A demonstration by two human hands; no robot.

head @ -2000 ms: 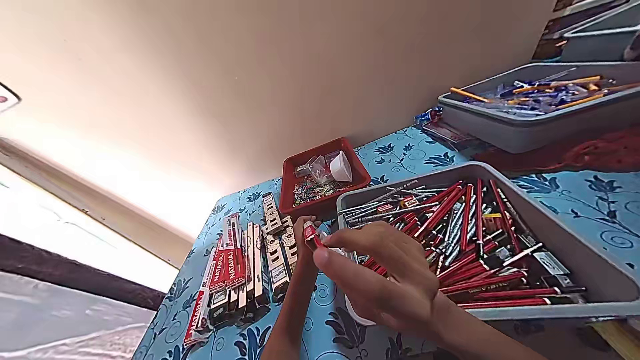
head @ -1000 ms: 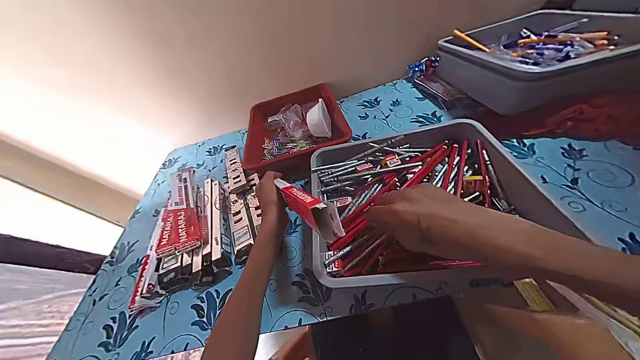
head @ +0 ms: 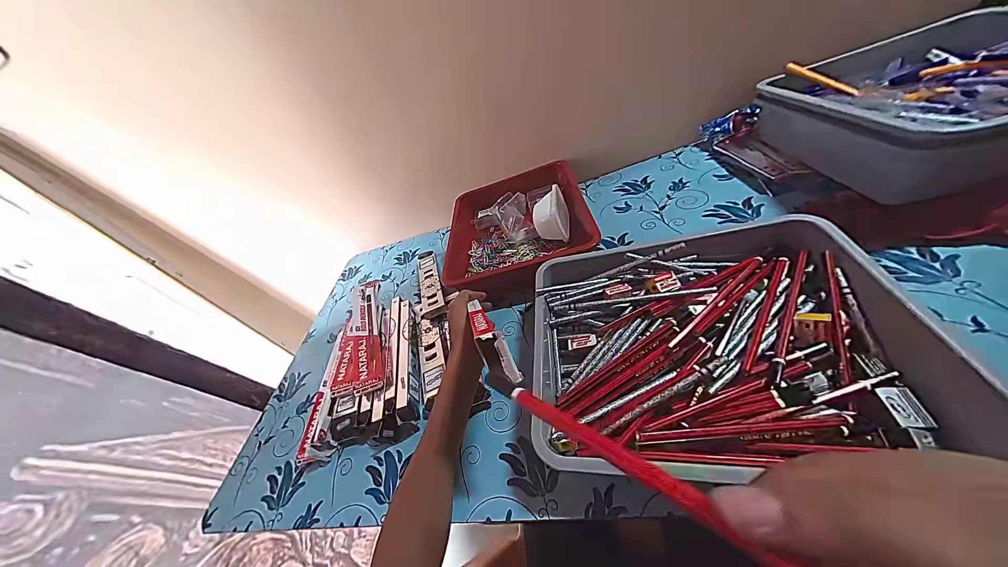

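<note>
My left hand (head: 466, 319) holds a small red and white pencil box (head: 490, 339), its end flap open toward the right. Close to the camera at lower right, my right hand (head: 811, 504) grips a red pencil (head: 614, 449) between thumb and fingers. The pencil slants up and left, its dark end overlapping the box's open end in view; whether it has entered cannot be told. Behind it stands a grey plastic tray (head: 543, 394) filled with red pencils, silver-patterned pencils, erasers and sharpeners.
Packed pencil boxes (head: 361, 358) lie in a group at left on the blue floral tablecloth (head: 276, 449). A red basket (head: 520, 272) with paper clips and a white container (head: 551, 214) stands near the wall. A grey bin (head: 835, 150) of pens is at upper right.
My right hand was over the pencil tray one second ago; now it is nearer the camera with a red pencil. My left hand still holds the box.
</note>
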